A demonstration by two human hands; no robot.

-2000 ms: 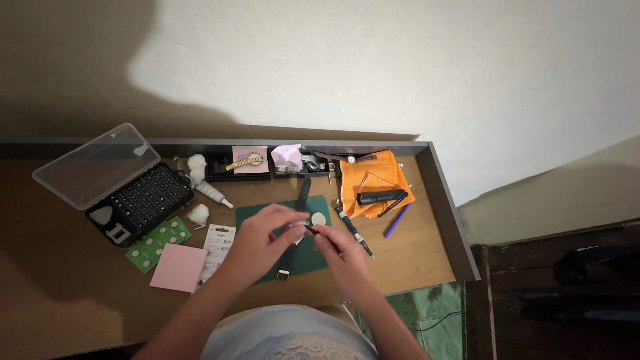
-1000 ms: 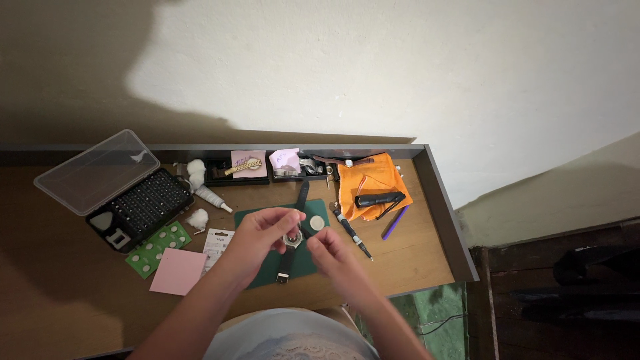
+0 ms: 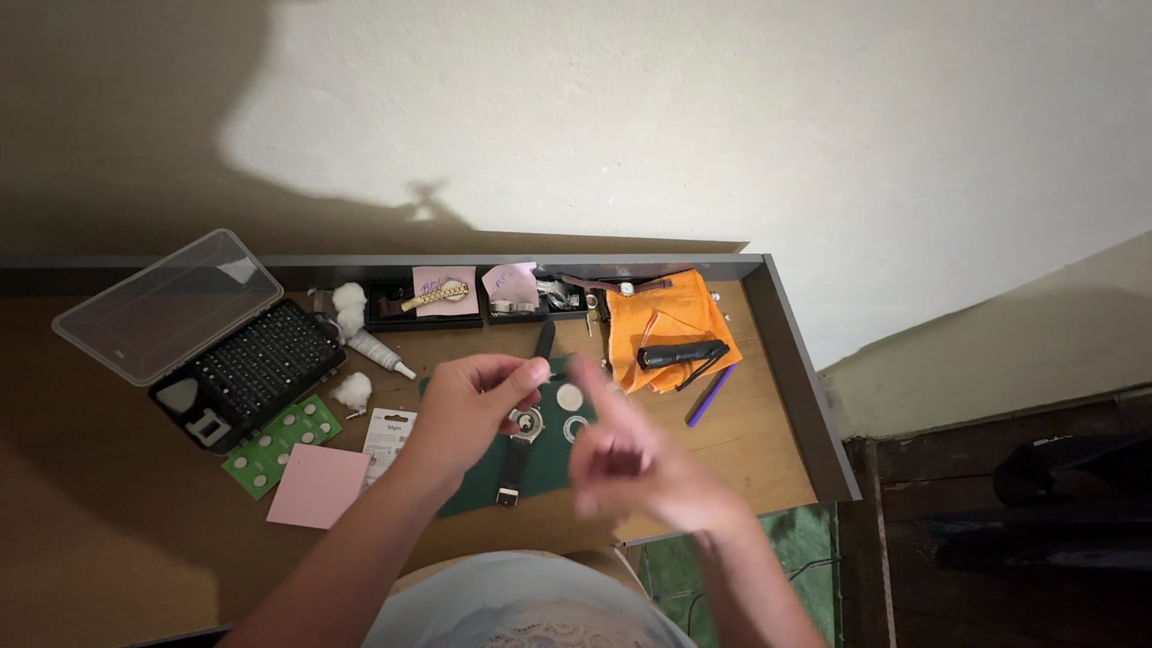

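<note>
A wristwatch with a black strap lies on a green mat, its case partly behind my left fingers. My left hand is above it, thumb and forefinger pinched around something tiny, too small to name. My right hand, blurred, is over the mat's right side with its fingers apart; I see nothing in it. Near the middle of the mat, between my hands, lie a pale round disc and a metal ring-shaped part, whose right side my right hand partly hides.
On the left are an open bit case, button-cell cards, pink notes, cotton and a tube. Behind stand black trays of watches. An orange cloth under a black flashlight and a purple stick are right.
My hands were close together over the watch; now my right hand is apart from my left, its fingers spread. A ring-shaped part on the mat has come into view between them.
</note>
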